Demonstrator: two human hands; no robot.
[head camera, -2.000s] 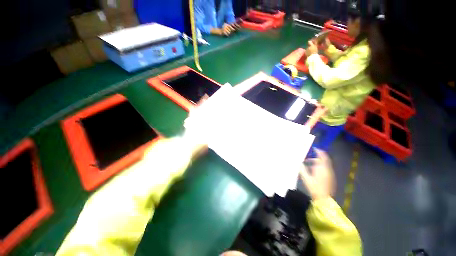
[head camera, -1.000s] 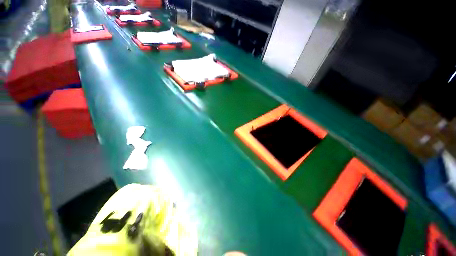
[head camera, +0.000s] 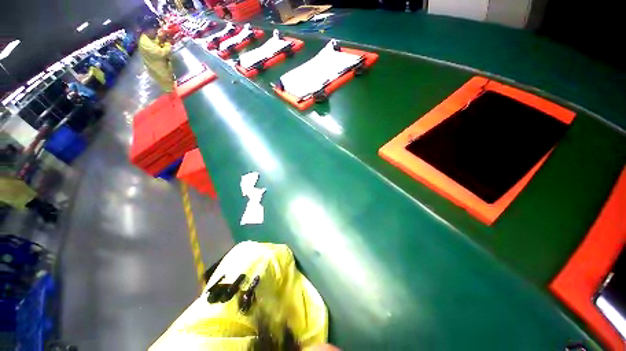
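Neither of my hands can be made out. A yellow sleeve (head camera: 274, 301) with small black clip-like pieces (head camera: 228, 288) on it fills the bottom of the view, partly blurred. A white scrap (head camera: 252, 199) lies on the green bench edge beyond the sleeve. A black display panel (head camera: 491, 145) lies slightly askew on an orange-red tray (head camera: 439, 185) on the green conveyor to the right. Another orange tray (head camera: 583, 274), with a glossy dark panel on it, is cut off at the right edge.
Clamped panel assemblies (head camera: 319, 70) with white tops and black clips stand in a row further up the conveyor. Stacked red trays (head camera: 161, 134) stand on the grey floor at left. A person in a yellow smock (head camera: 156, 58) stands at the far left side of the line.
The view has swung away from the white sheets and hands seen two seconds ago. Since one second ago it has tilted up the line; the sleeve and scrap appear further right.
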